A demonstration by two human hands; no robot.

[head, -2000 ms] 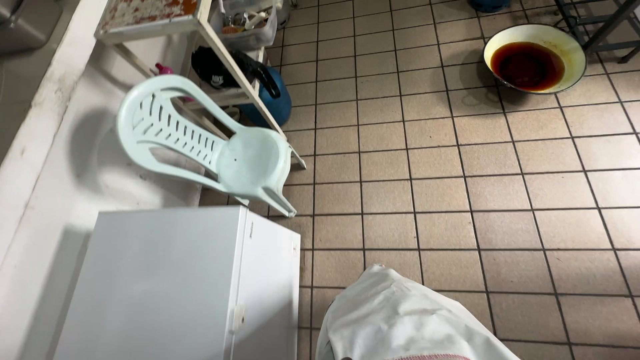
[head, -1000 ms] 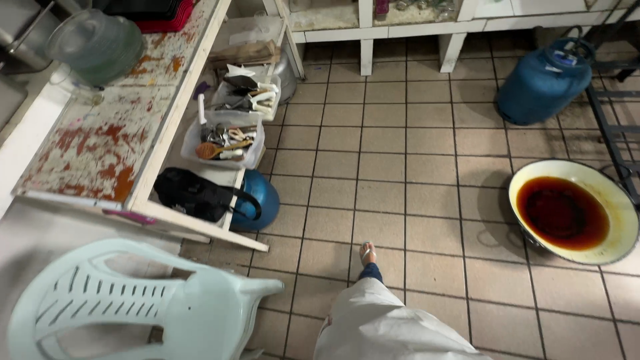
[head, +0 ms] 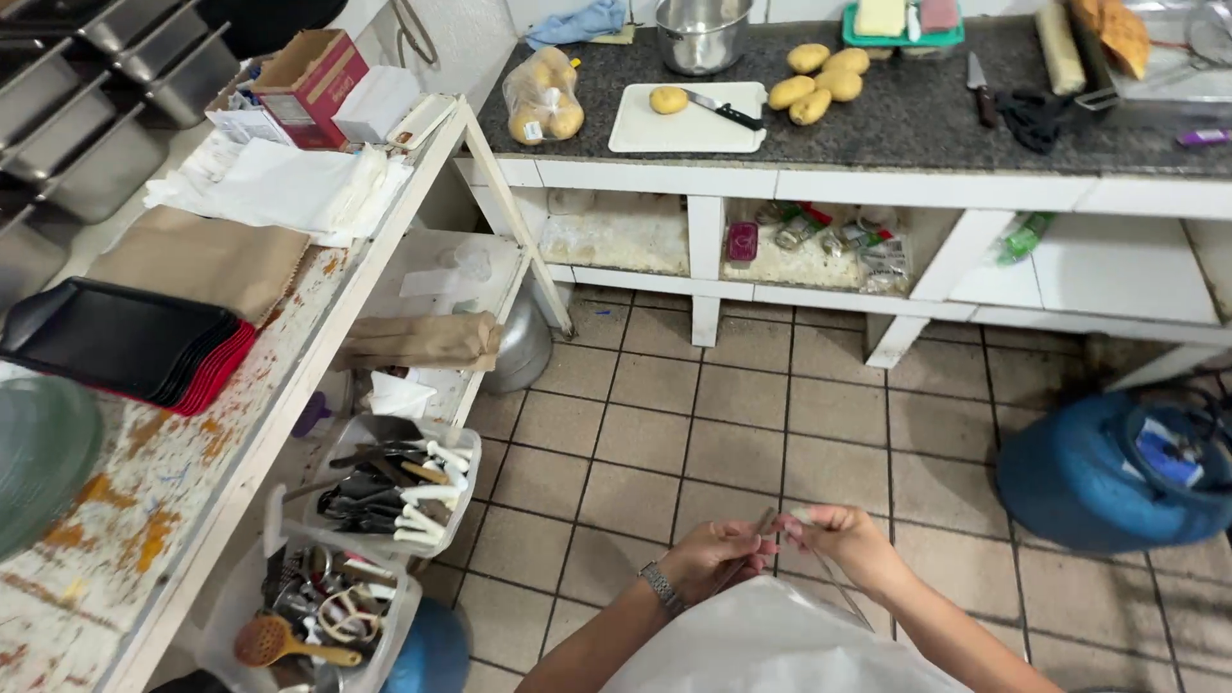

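Note:
My left hand (head: pixel 722 556), with a metal watch on its wrist, pinches a thin cord low in the view, in front of the white apron (head: pixel 770 640). Close beside it on the right, my right hand (head: pixel 837 539) holds another length of cord (head: pixel 845 587) that runs down along the apron. On the counter ahead, a potato (head: pixel 669 99) and a black-handled knife (head: pixel 727 111) lie on a white cutting board (head: pixel 688 140). Several loose potatoes (head: pixel 818 82) are to its right, and a bag of potatoes (head: pixel 544 96) stands to its left.
A worn shelf table (head: pixel 327 327) runs along the left, with black trays (head: pixel 125 337) on top and utensil bins (head: pixel 448 520) below. Blue gas cylinder (head: pixel 1107 472) stands on the tiled floor at right. A steel pot (head: pixel 703 34) and another knife (head: pixel 980 91) are on the counter.
The view has moved forward to the counter. Both hands, not visible in the earlier frames, are now in view with the cord. The plastic chair and the basin of dark liquid are out of view.

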